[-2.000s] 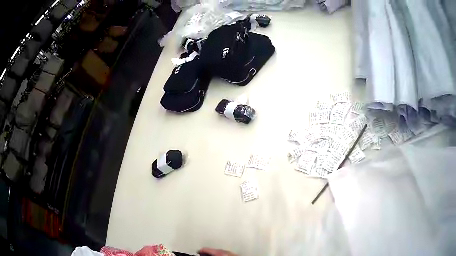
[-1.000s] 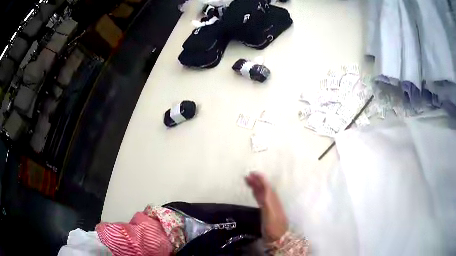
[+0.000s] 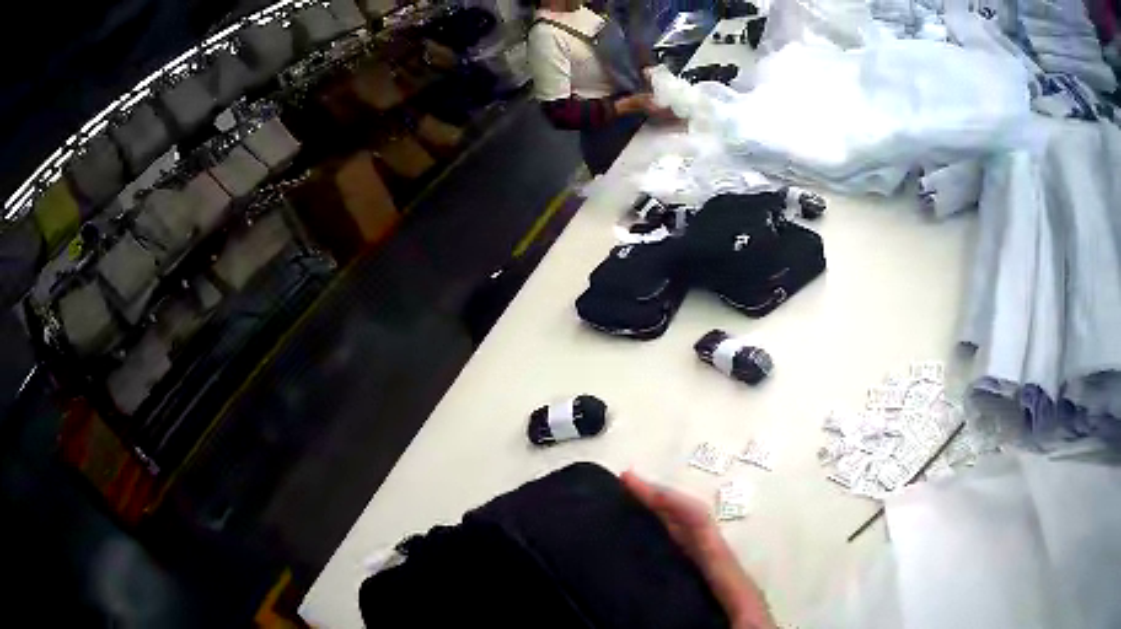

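A black bag point(image 3: 553, 553) fills the lower middle of the view, raised over the table's near edge and cut off by the frame's bottom. My right hand point(image 3: 701, 541) lies along the bag's right side and holds it, fingers at its upper right corner. My left hand is not in view; the bag may hide it. A small white bit shows at the bag's left edge.
On the cream table point(image 3: 455, 473) are two bundled straps point(image 3: 569, 420) point(image 3: 735, 356), finished black bags point(image 3: 750, 252), desiccant sachets point(image 3: 891, 436), a thin stick point(image 3: 907, 482), white sheets point(image 3: 1008, 541) and paper rolls point(image 3: 1033, 270). A person point(image 3: 584, 74) stands at the far left side.
The black bag has come up from the bottom edge, its zip side no longer showing. My right hand is now against its side. The view has tilted up, showing the table's far end.
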